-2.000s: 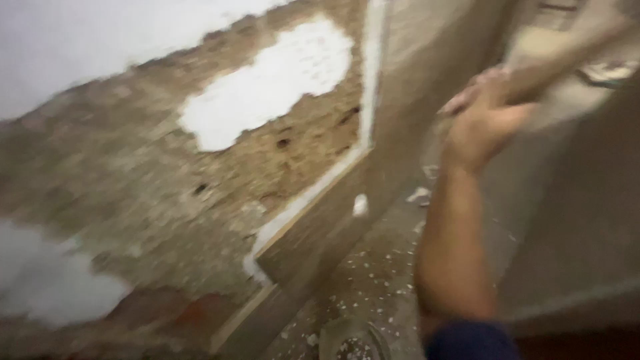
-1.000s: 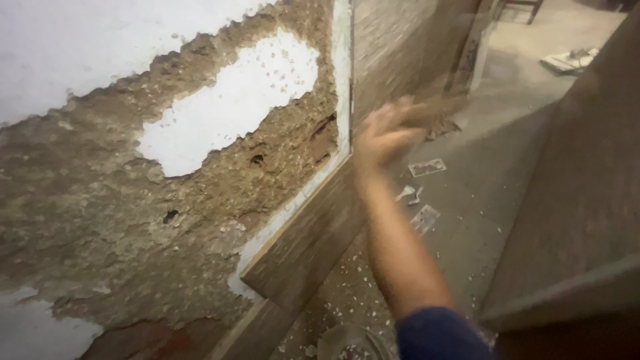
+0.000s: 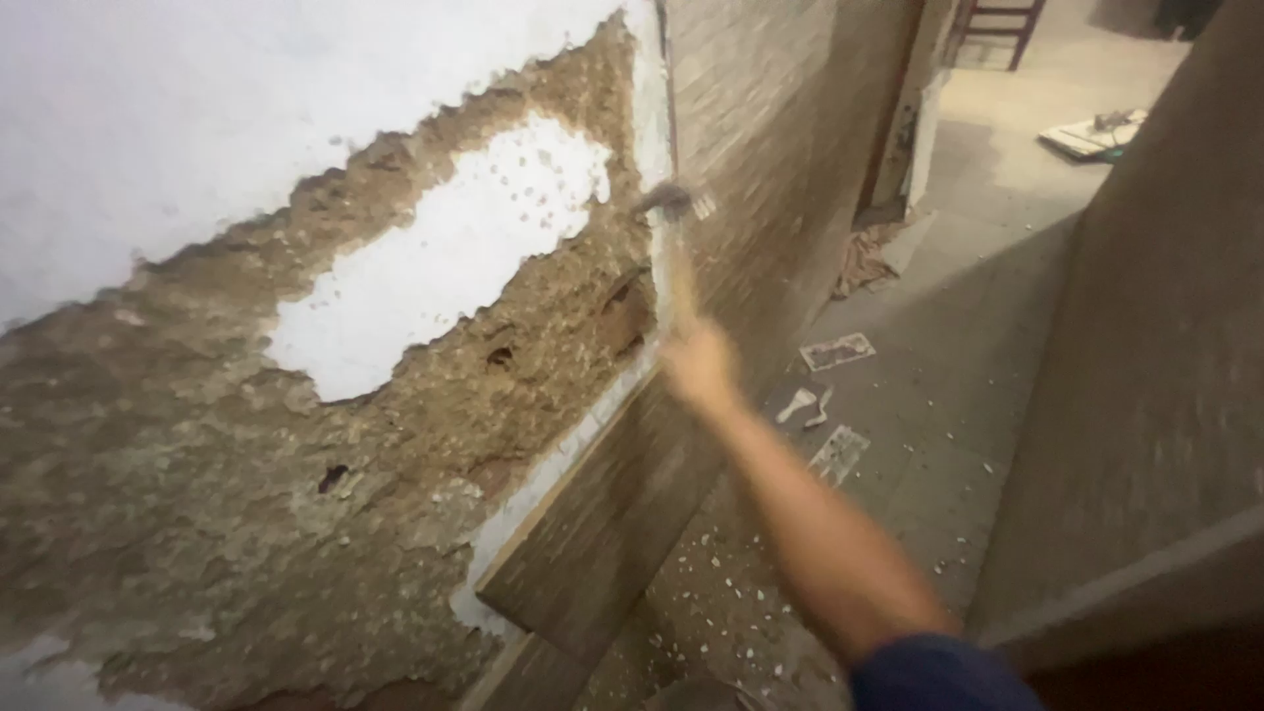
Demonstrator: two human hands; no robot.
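My right hand is closed around the wooden handle of a hammer, which is blurred; its dark head is beside the pale strip at the edge of the wall tiles. To the left, the wall shows rough brown exposed masonry with a remaining patch of white plaster and white plaster above. Below my hand, a lower wall tile has a pale mortar edge. My left hand is not in view.
On the floor lie a putty knife, rectangular trowels or floats, a crumpled cloth and scattered white chips. A brown panel or wall bounds the right side. A chair stands far back.
My right hand and the hammer have moved left, to the tile edge beside the exposed masonry. The view has shifted somewhat.
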